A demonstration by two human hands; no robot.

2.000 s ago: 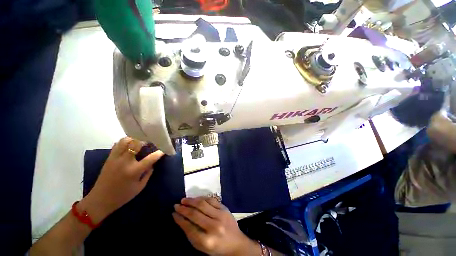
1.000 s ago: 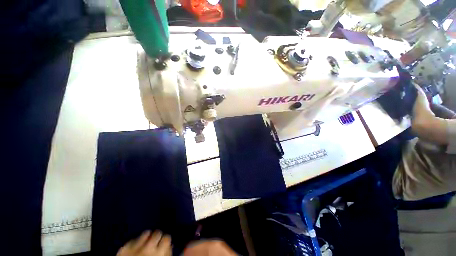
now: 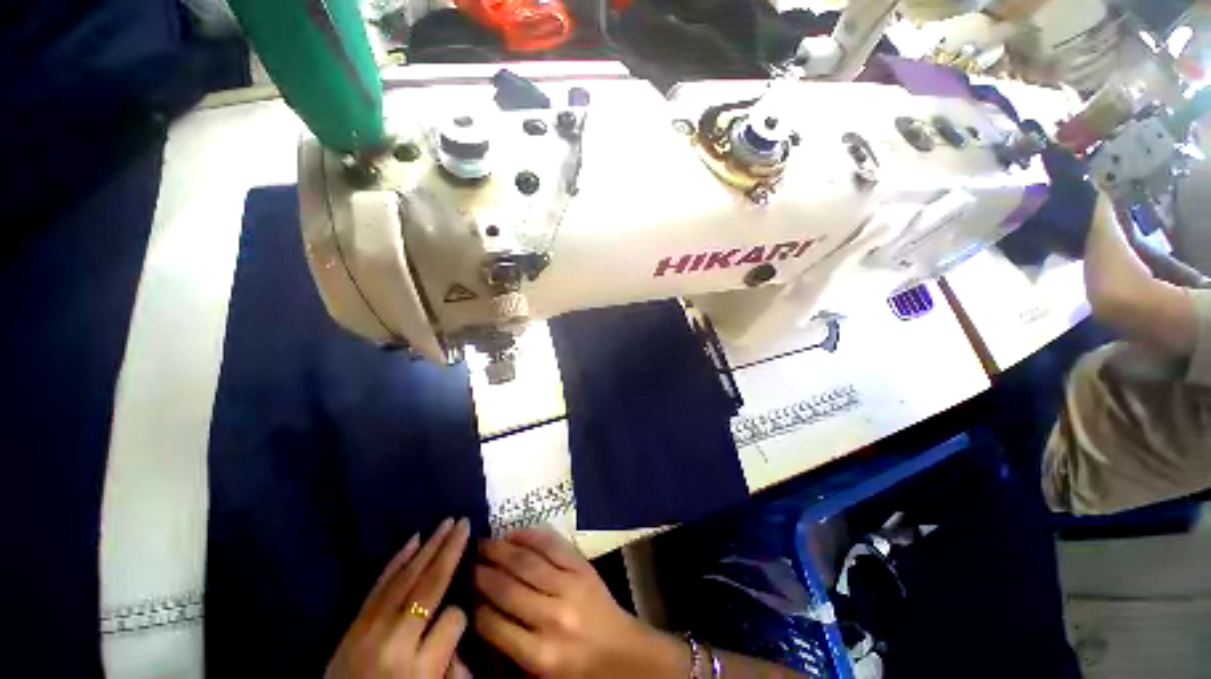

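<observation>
A large navy cut panel point(image 3: 319, 438) lies on the machine table, its upper part running behind the sewing head's left end. Its right edge passes at the presser foot and needle point(image 3: 498, 361). My left hand point(image 3: 412, 613) lies on the panel near its right edge, fingers together. My right hand point(image 3: 551, 604) is beside it, fingertips pinching the panel's edge. A small navy panel point(image 3: 651, 425) lies flat right of the needle, partly under the arm of the white lockstitch machine point(image 3: 611, 226).
A large dark navy heap point(image 3: 60, 332) hangs at the far left. A blue plastic crate point(image 3: 813, 557) with dark cloth and white strips stands below the table edge. A green post point(image 3: 312, 66) rises above the head. Another person's arm point(image 3: 1129, 285) is at right.
The large panel has moved up, past the needle and behind the head. My hands have come back up from the bottom edge and now meet at the panel's right edge.
</observation>
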